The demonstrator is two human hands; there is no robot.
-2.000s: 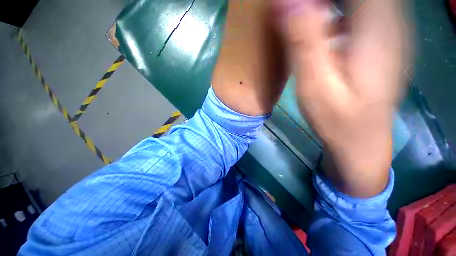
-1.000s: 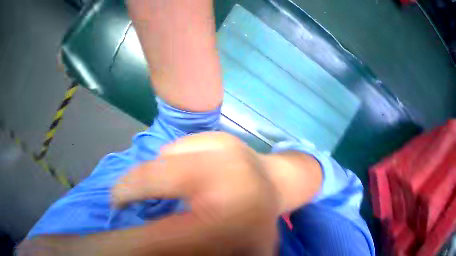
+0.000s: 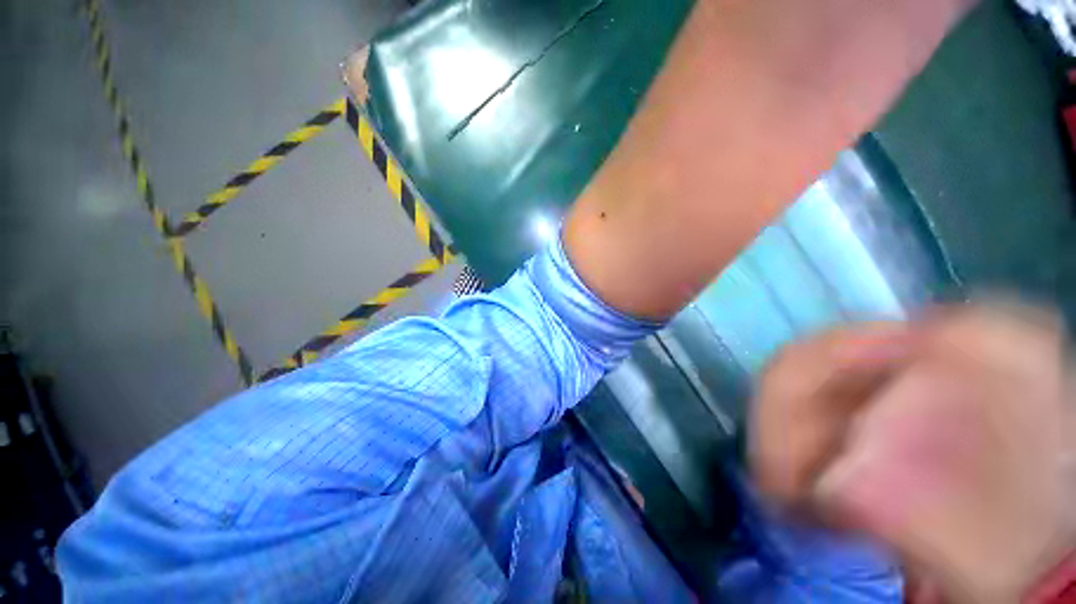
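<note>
My left forearm (image 3: 755, 153) is bare and reaches up and right across the view. My left hand is cut off beyond the top edge. The light blue sleeve (image 3: 389, 401) with fine grid lines ends in a gathered cuff around this arm below the elbow. My right hand (image 3: 920, 437) is at the lower right, strongly blurred, apart from the left forearm; its finger pose is unclear and no object shows in it. The glossy dark green mat (image 3: 531, 130) and the paler blue-green pad (image 3: 814, 260) lie beneath the arms, partly hidden.
Yellow-black tape (image 3: 254, 171) marks the grey floor (image 3: 283, 242) at left. A dark object (image 3: 41, 472) stands at the lower left edge. White crumpled material (image 3: 1054, 21) is at the top right corner. A bit of red (image 3: 1054, 586) shows at the lower right corner.
My right hand has moved from over my lap and left sleeve to the right. My left forearm now slants further right. The view has shifted, leaving the red slabs almost out of the picture.
</note>
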